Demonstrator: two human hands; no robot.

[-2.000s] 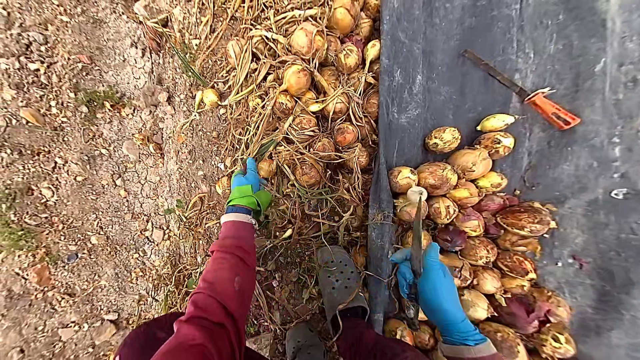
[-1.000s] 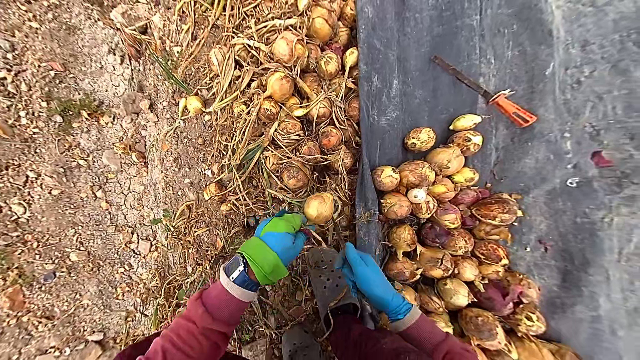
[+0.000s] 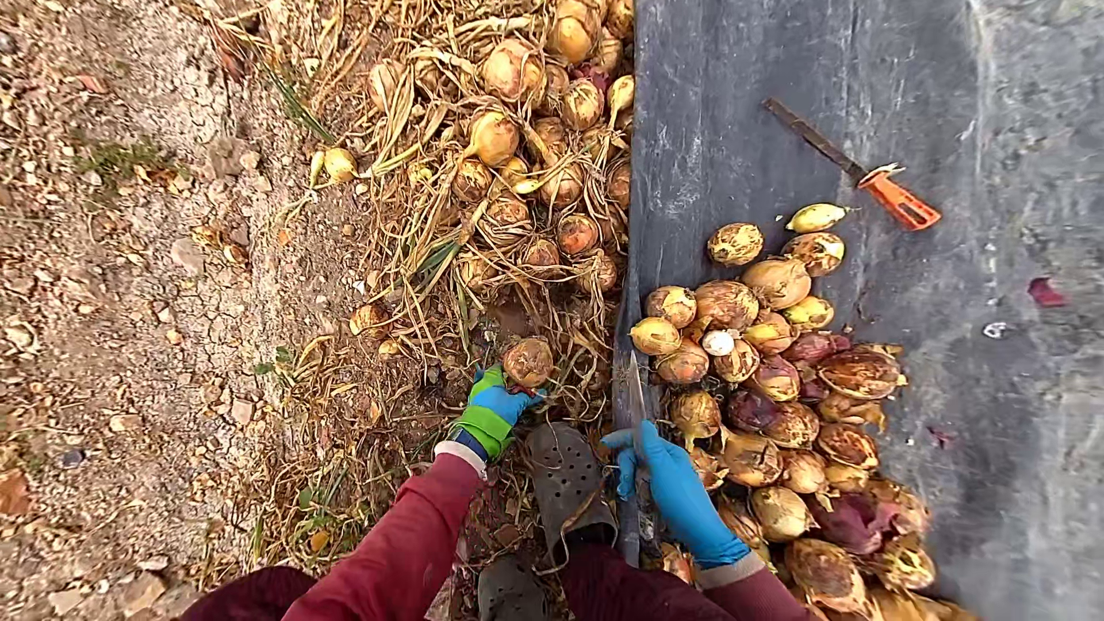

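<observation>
My left hand [image 3: 498, 410], in a blue glove with a green band, grips a yellow onion [image 3: 528, 362] above the soil, its bulb beyond my fingers. In a blue glove, my right hand [image 3: 677, 487] holds a knife [image 3: 637, 397] with its blade pointing forward, beside the edge of the dark sheet. Right of that hand lies a heap of yellow and red onions [image 3: 752, 459] without long tops. Ahead of my left hand, onions with dry tops [image 3: 494, 138] lie piled on the ground.
A second knife with an orange handle [image 3: 900, 198] lies on the dark sheet [image 3: 1018, 414] at the upper right. Clog-type shoes [image 3: 569, 483] stand between my hands. Stony soil [image 3: 198, 345] spreads on the left, with a loose onion [image 3: 339, 165] on it.
Two seconds ago my left hand was at the pile; a second ago it held an onion close to my right hand. Now the hands are farther apart, the onion still in my left.
</observation>
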